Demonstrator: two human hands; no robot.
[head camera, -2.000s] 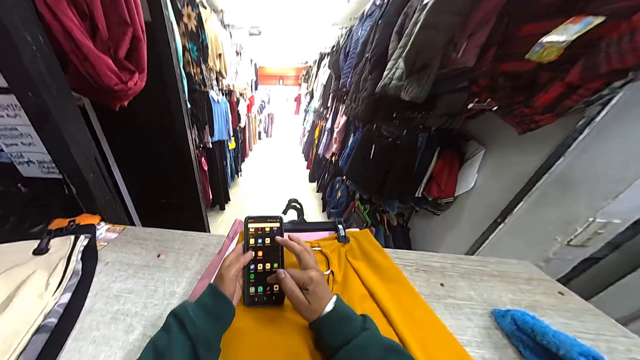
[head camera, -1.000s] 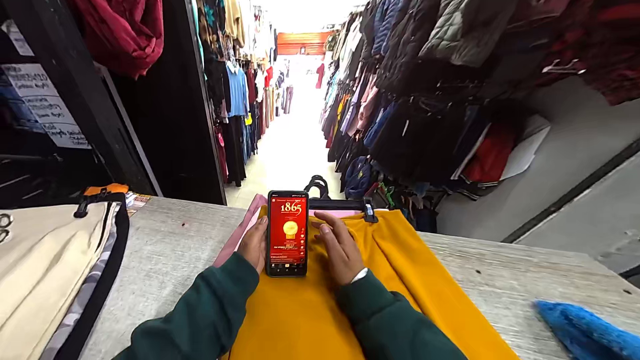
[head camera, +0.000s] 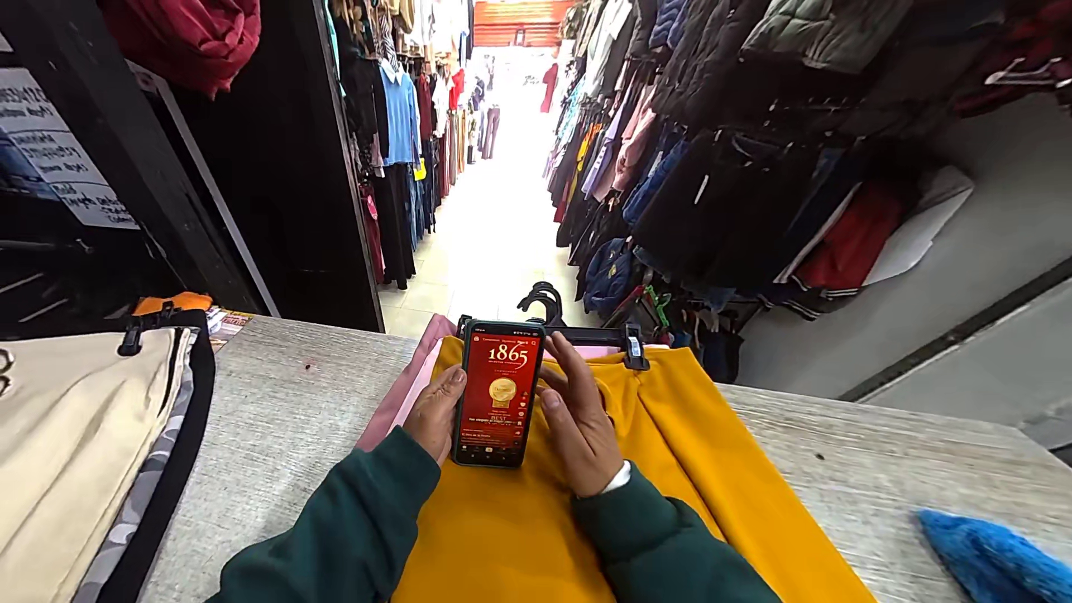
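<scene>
A smartphone (head camera: 496, 394) with a lit red screen is held upright by my left hand (head camera: 437, 412), which grips its left edge. My right hand (head camera: 579, 412) is at the phone's right side with fingers apart, the fingertips close to the screen's edge; whether they touch it I cannot tell. Beneath both hands lies a mustard-yellow garment (head camera: 703, 452), clipped to a black clip hanger (head camera: 586, 336). Pink fabric (head camera: 402, 392) shows from under the yellow one on the left.
The garments lie on a wood-grain counter (head camera: 293, 402). Cream trousers (head camera: 75, 402) on a clip hanger are at the left, and blue fluffy fabric (head camera: 997, 557) at the right. Racks of hanging clothes (head camera: 712, 184) flank a bright tiled aisle (head camera: 469, 251) beyond.
The phone's screen has gone from a grid of app icons to a red picture. My right hand has drawn back from over the screen to the phone's right side.
</scene>
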